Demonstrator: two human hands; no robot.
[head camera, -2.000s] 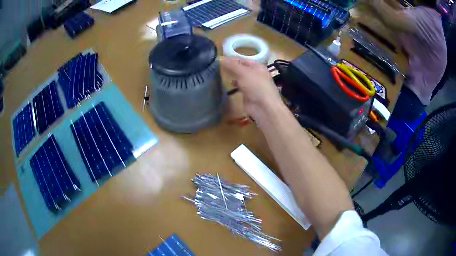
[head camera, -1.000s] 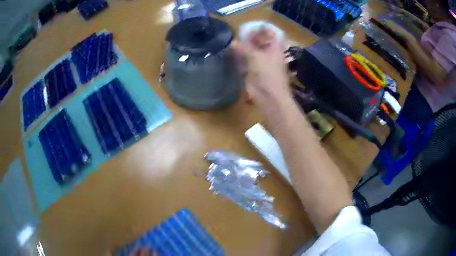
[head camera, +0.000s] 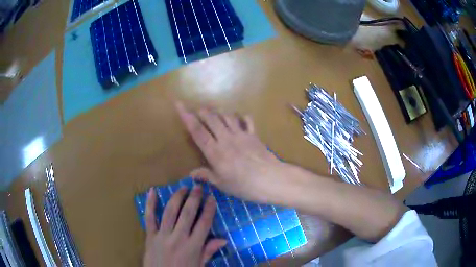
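Note:
The joined string (head camera: 250, 227) lies face down at the bottom centre, light blue with pale cross lines. My left hand (head camera: 180, 229) lies flat on its left part, fingers a little apart. My right hand (head camera: 227, 148) is spread, palm down, over the string's upper edge and the bare table beyond it, slightly blurred; nothing shows in it. My right forearm crosses above the string and hides part of it. Short ribbon pieces (head camera: 331, 133) lie in a loose pile to the right, beside a stack of white strips (head camera: 380, 133).
Dark tabbed cells (head camera: 122, 44) lie on the pale green mat (head camera: 88, 99) at upper left. Long ribbon strips (head camera: 58, 224) and a white strip (head camera: 39, 227) lie at lower left. The grey tub-like device (head camera: 323, 18) stands at the top, the iron stand's sponge (head camera: 412, 102) at right.
My right hand has come back from the tape roll and grey device to the string. My left hand now shows fully on the string. The view has tilted down towards the near table.

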